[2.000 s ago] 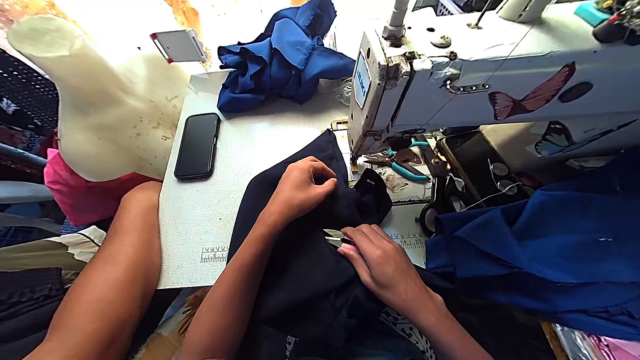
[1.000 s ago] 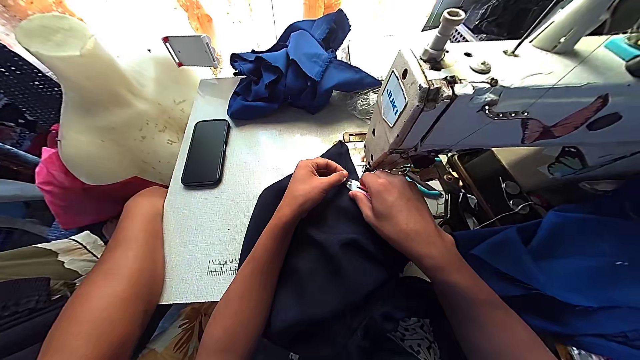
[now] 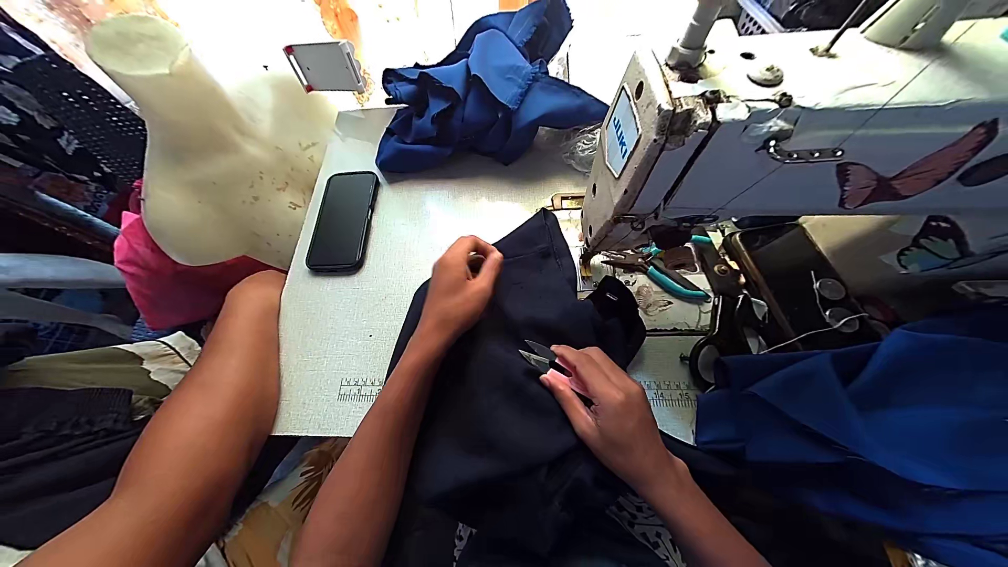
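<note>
Dark navy fabric [image 3: 504,394] drapes over the front of the white sewing table [image 3: 331,346], its pointed upper corner beside the needle area of a Juki sewing machine [image 3: 630,150]. My left hand [image 3: 465,287] rests at the fabric's upper left part, fingertips pinched together; whether something thin is between them is hidden. In my right hand [image 3: 606,402] is a small pair of thread snips [image 3: 539,357], blades apart and pointing up-left over the fabric. A black fabric loop [image 3: 618,311] lies just right of the navy piece.
A black smartphone [image 3: 343,222] lies on the table's left side, near a dress-form torso [image 3: 228,173]. Crumpled blue cloth [image 3: 488,94] is at the back. Teal-handled pliers [image 3: 669,279] and black scissors [image 3: 713,315] lie under the machine arm. More blue fabric [image 3: 866,417] spreads at the right.
My right hand with the snips has drawn back from beside my left hand near the fabric's upper corner, down toward me. The hands have moved apart.
</note>
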